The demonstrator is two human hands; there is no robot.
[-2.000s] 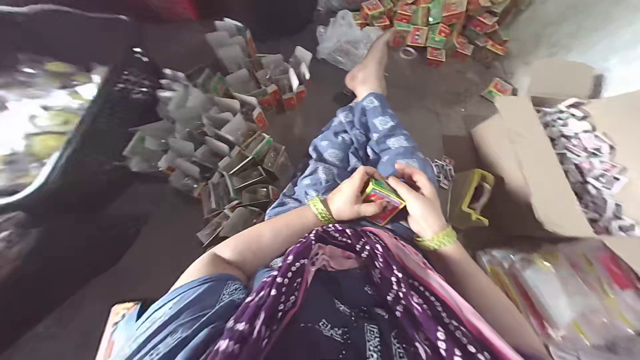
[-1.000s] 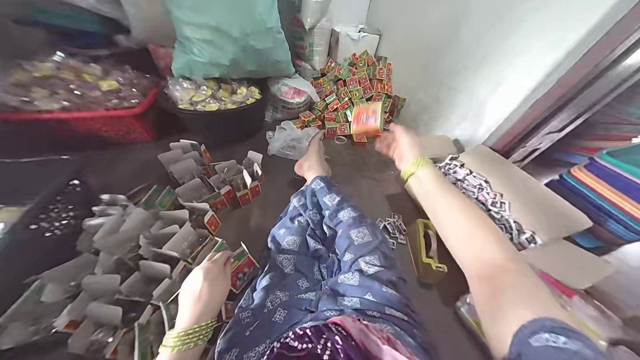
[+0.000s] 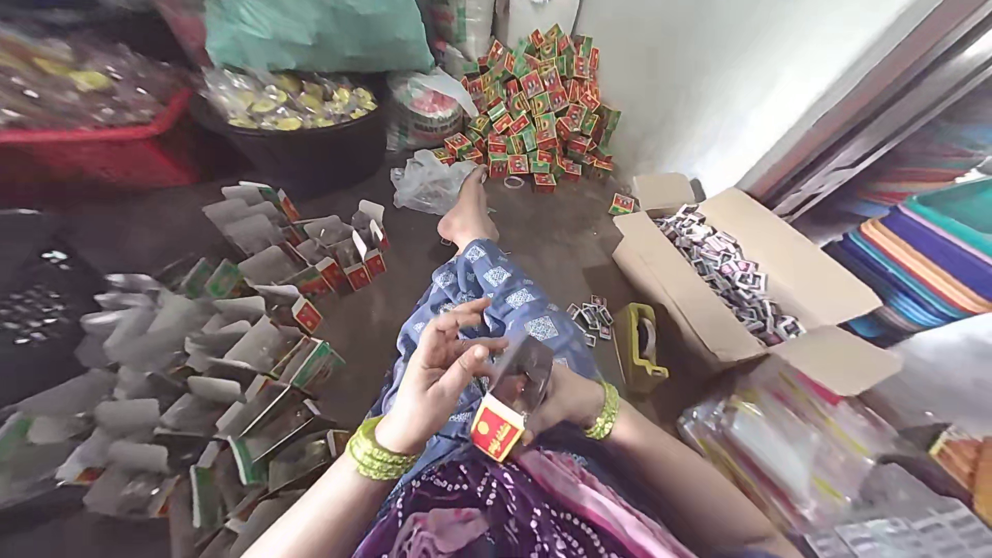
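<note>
Over my lap, my right hand [image 3: 570,399] holds a small red and yellow printed carton [image 3: 500,426], whose grey inner side and raised flap face up. My left hand [image 3: 442,376] is beside the carton's upper end, its fingers spread and nothing gripped in them; whether a fingertip touches the flap I cannot tell. Many open cartons [image 3: 263,341] stand and lie on the floor to the left. Closed red and green boxes [image 3: 542,108] form a heap beyond my bare foot. A cardboard box [image 3: 682,287] at the right holds many small dark and white pieces [image 3: 728,271].
A yellow-green tool or dispenser [image 3: 639,349] stands right of my knee, beside a few small pieces [image 3: 593,318]. A black tub [image 3: 310,151] and red basket [image 3: 101,159] hold wrapped items at the back left. Clear plastic packets [image 3: 790,426] lie at lower right.
My right hand has come back from near the far heap to my lap. My left hand has moved from the open cartons to the lap, where an open carton now is. A box has left my right hand.
</note>
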